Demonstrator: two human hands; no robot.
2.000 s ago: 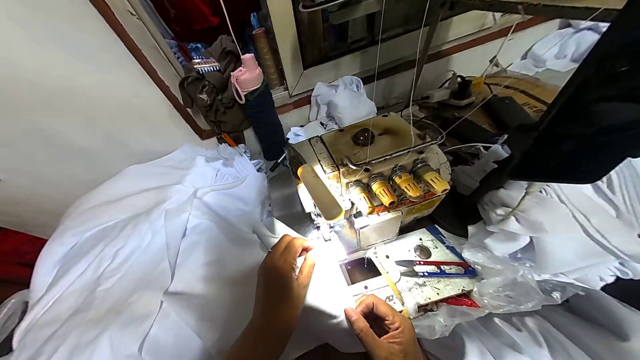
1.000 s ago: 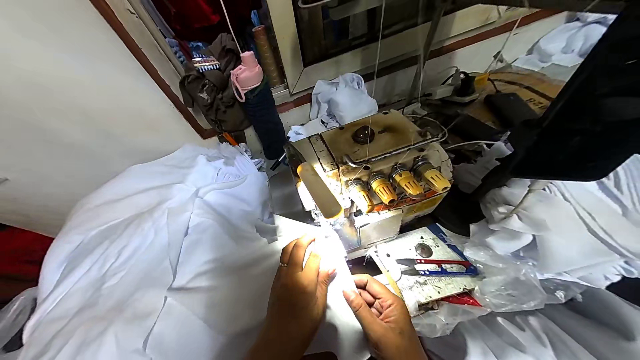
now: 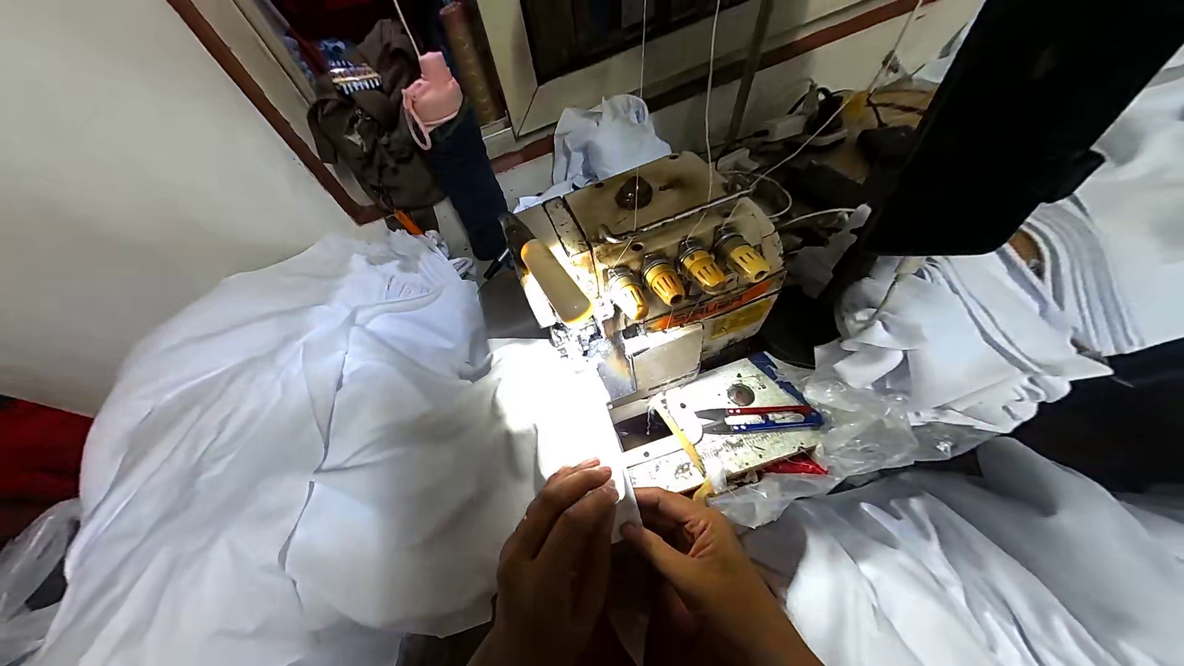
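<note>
An overlock sewing machine [image 3: 684, 250] with several yellow tension knobs stands at the centre, its lamp lighting white fabric [image 3: 564, 407] that lies at the needle area and runs toward me. My left hand [image 3: 564, 536] rests on the near part of this fabric, fingers bent over its right edge. Just to the right, my right hand [image 3: 689, 546] pinches the same edge between thumb and fingers. Thread snips [image 3: 758, 419] with red and blue handles lie on the machine's worn metal plate [image 3: 731, 453], beside a yellowish strip [image 3: 683, 435].
Piled white cloth [image 3: 314, 416] fills the left side. Stacked white pieces [image 3: 971, 324], clear plastic [image 3: 860, 435] and more white fabric [image 3: 943, 555] lie on the right. A dark panel [image 3: 980, 129] hangs at upper right. A pink-topped bottle [image 3: 458, 157] stands behind the machine.
My left hand has moved right and nearer my body, and it is now close beside my right hand at the cloth's edge. The lit fabric has been drawn along with the hands.
</note>
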